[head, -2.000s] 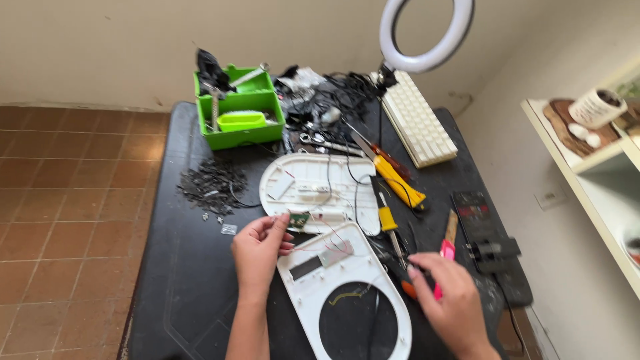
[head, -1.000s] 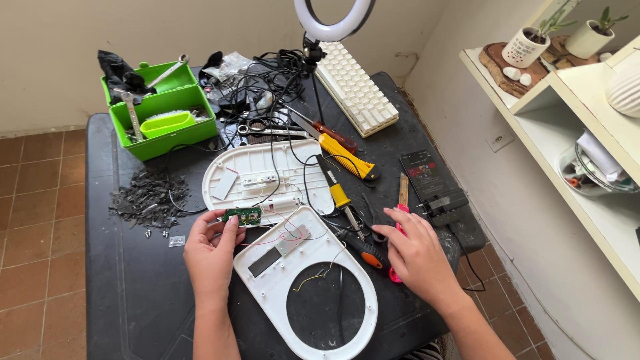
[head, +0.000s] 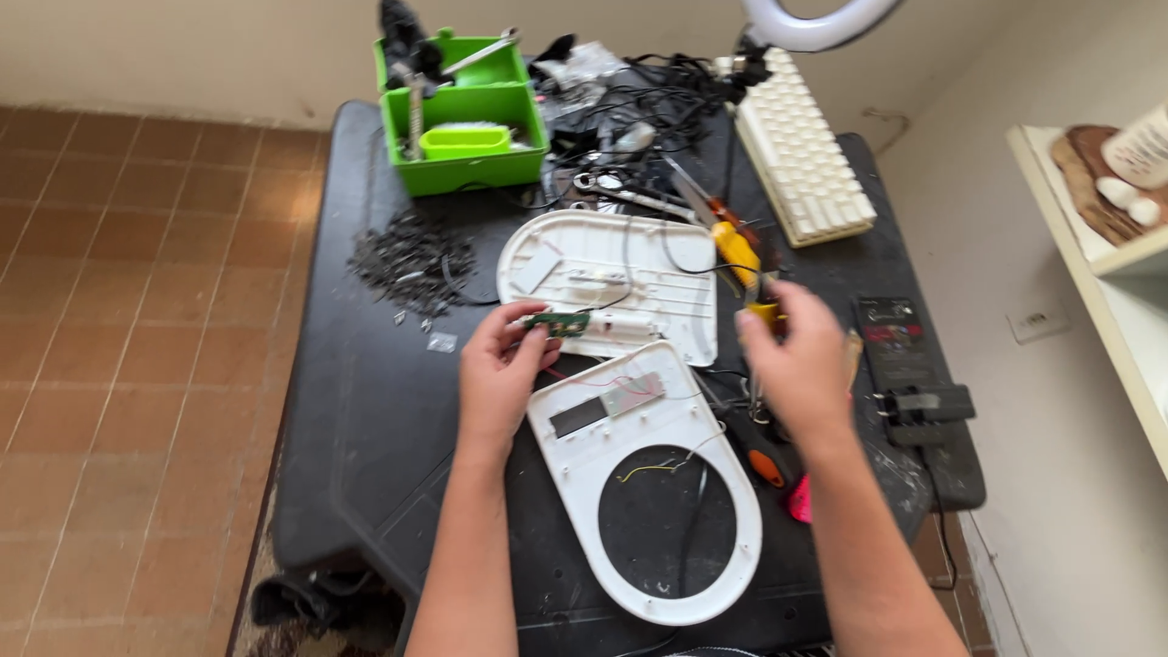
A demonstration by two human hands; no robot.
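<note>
My left hand [head: 504,365] holds a small green circuit board [head: 563,324] between thumb and fingers, over the edge of a white plastic shell half [head: 684,306] with ribs inside. Thin red wires run near the board. Closer to me lies a white plastic housing part [head: 584,493] with a large round opening and a rectangular window. My right hand [head: 803,356] is closed around a yellow-handled tool [head: 765,315], right of both white parts; its tip is too blurred to identify. Behind that hand lies a yellow utility knife [head: 733,246].
A green toolbox [head: 470,173], a white keyboard [head: 808,155], tangled black cables [head: 671,100] and wrenches [head: 639,196] lie at the back. Black scraps [head: 411,260] are heaped at left. At right are a black adapter [head: 929,403] and a ring light [head: 821,32] above.
My right hand has moved from the pink-handled tool up to the yellow-handled tool and taken hold of it. My left hand still holds the circuit board.
</note>
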